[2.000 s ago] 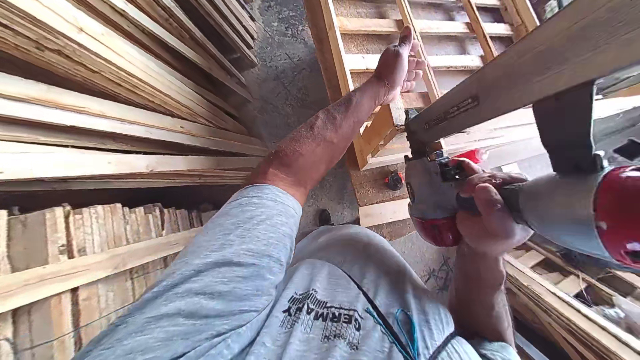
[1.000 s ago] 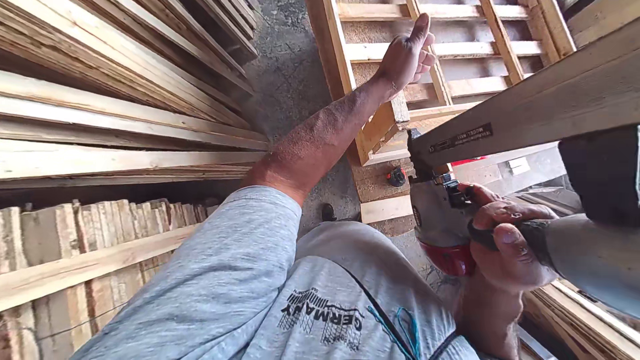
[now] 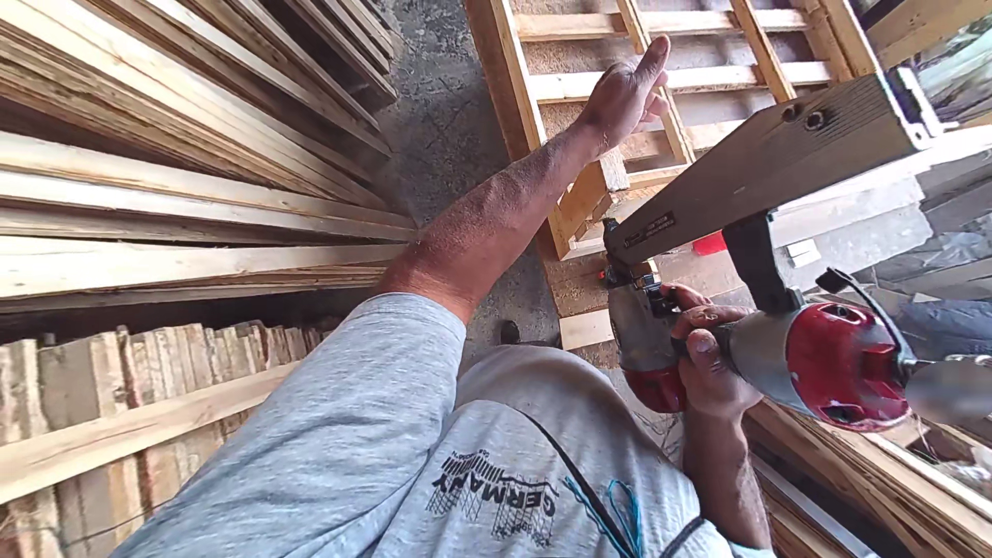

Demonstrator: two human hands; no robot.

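My right hand (image 3: pixel 709 349) is closed around the grip of a pneumatic nail gun (image 3: pixel 845 364) with a grey and red body. The gun's long metal magazine (image 3: pixel 767 167) points up and right, and its nose lies near a corner of a slatted wooden frame (image 3: pixel 527 85). My left hand (image 3: pixel 629 97) is over the frame's slats, thumb out and fingers partly curled. What lies under its palm is hidden, so I cannot tell if it holds anything. A short wooden block end (image 3: pixel 612 170) shows just below the left wrist.
Long stacked boards (image 3: pixel 194 194) fan out at the left. Upright wood pieces (image 3: pixel 155 372) stand at lower left behind a crosswise board (image 3: pixel 147 422). More long timber (image 3: pixel 837 473) lies at lower right. A red object (image 3: pixel 708 243) rests beyond the nail gun's magazine.
The nail gun in my right hand has swung and moved to the right, so more of its magazine and red end shows. My left hand has shifted slightly over the frame.
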